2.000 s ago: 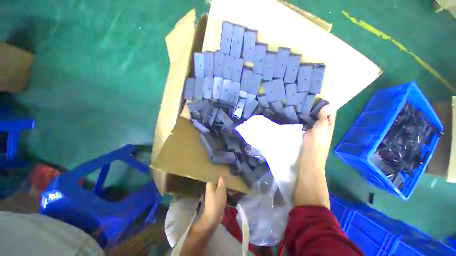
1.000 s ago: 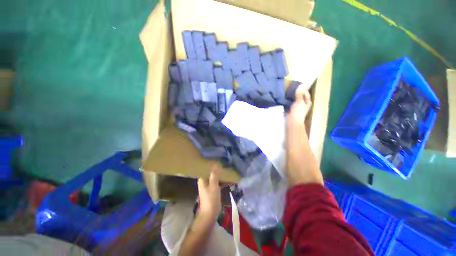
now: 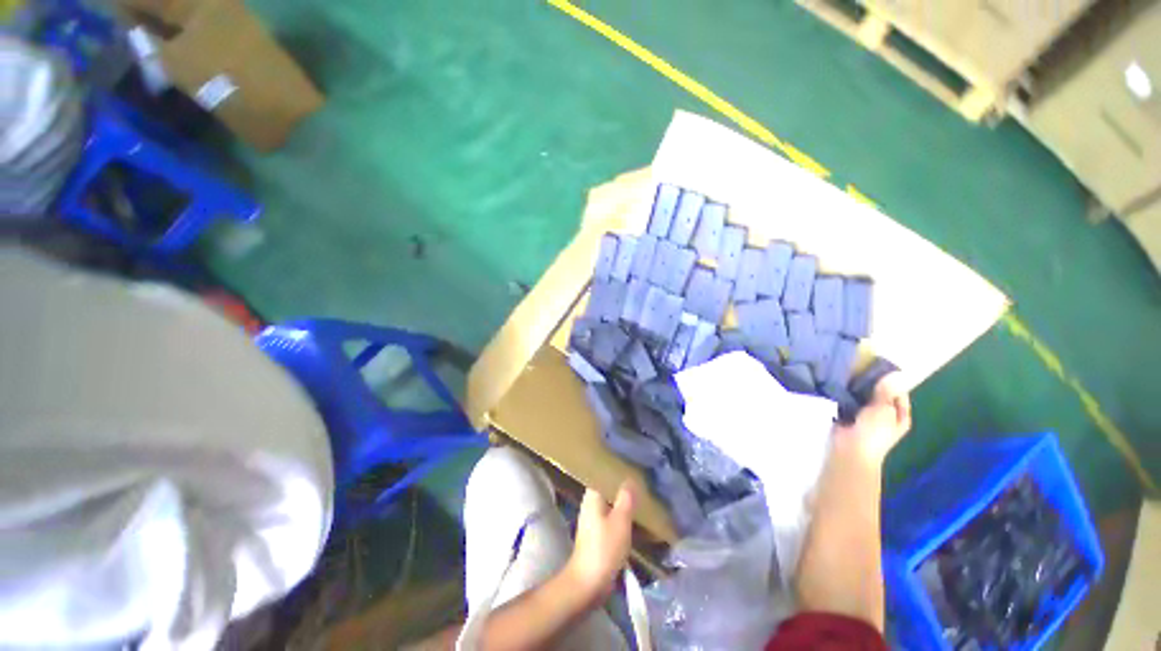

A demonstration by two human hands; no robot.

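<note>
A flat cardboard sheet [image 3: 936, 286] carries many dark grey rectangular covers [image 3: 668, 267]. The far ones lie in rough rows; the near ones are heaped. White paper [image 3: 758, 413] and a crinkled clear plastic bag [image 3: 726, 585] lie over the near right part. My left hand [image 3: 601, 541] grips the sheet's near edge, thumb on top, fingers hidden below. My right hand [image 3: 876, 426] holds the sheet's right side beside a dark cover; its fingers are partly hidden. A cardboard flap [image 3: 541, 299] shows along the left side.
A blue crate [image 3: 901, 572] with dark parts stands on the floor at lower right. A blue stool [image 3: 344, 394] and a person in pale clothing [image 3: 153, 445] are close at left. Cartons [image 3: 1082, 115] and a wooden pallet [image 3: 904, 57] are at upper right. Another carton [image 3: 236, 70] is at upper left.
The view has turned, and the loaded sheet now appears further right and lower. Both hands keep their places at its edges. The person at left and the pallet have come into view.
</note>
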